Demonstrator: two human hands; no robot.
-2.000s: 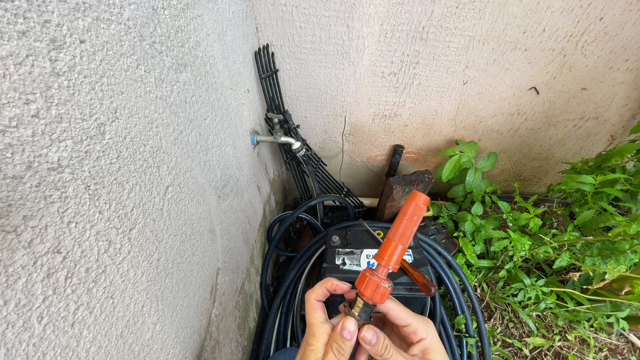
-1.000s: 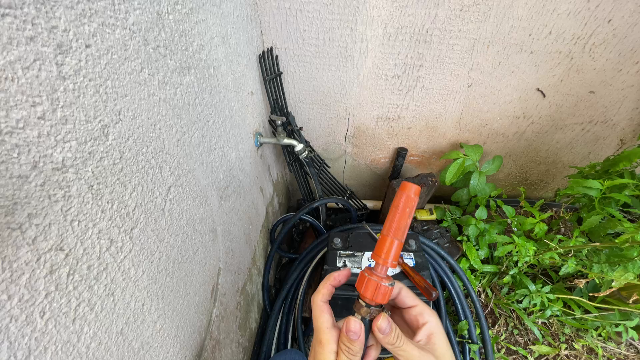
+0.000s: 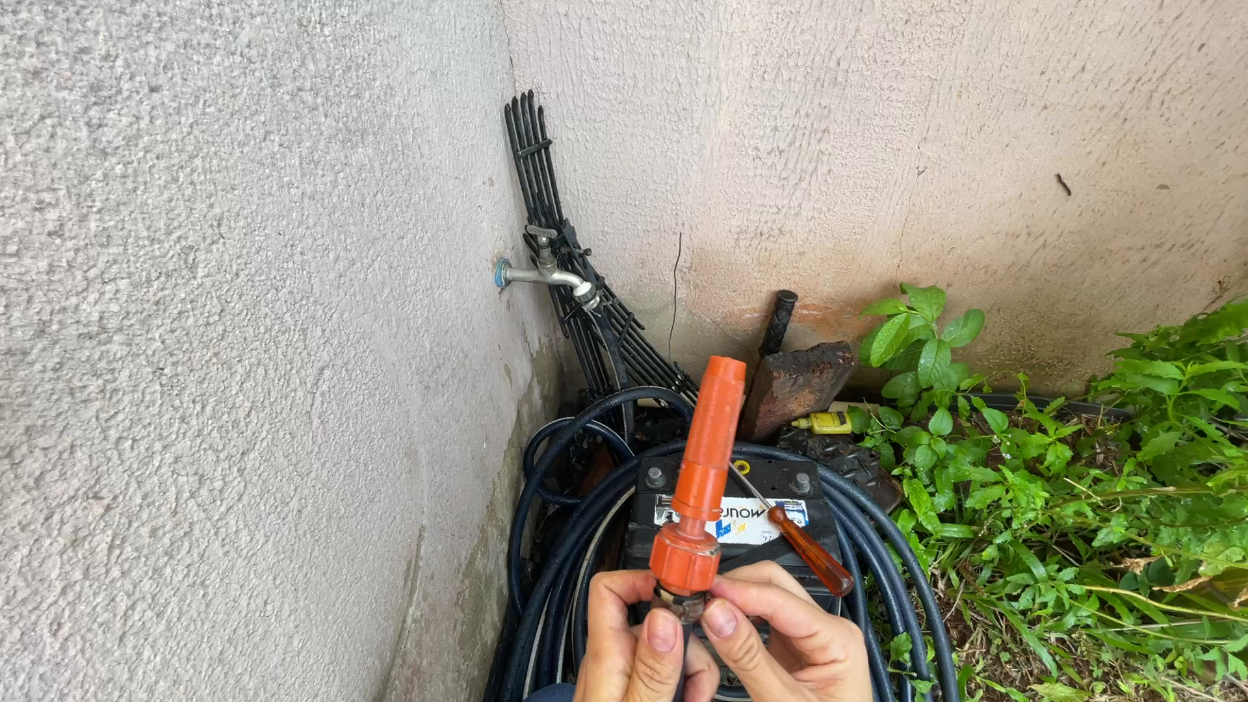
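Observation:
An orange plastic hose nozzle points up and away from me, low in the middle of the view. Below its ribbed collar sits a worn metal hose clamp on the end of a dark hose. My left hand pinches the clamp area from the left, thumb on top. My right hand grips the same spot from the right with thumb and fingers. Behind the nozzle, a screwdriver with an orange handle lies on a black car battery. The lower hose is hidden by my fingers.
A coiled dark hose surrounds the battery. A metal tap juts from the left wall, with a black rake head behind it. A wooden block and a small yellow bottle stand near the back wall. Green plants grow at right.
The nozzle has turned from leaning right to nearly upright, with its tip now further left. Both hands stay at the clamp, and their fingers have shifted slightly around it.

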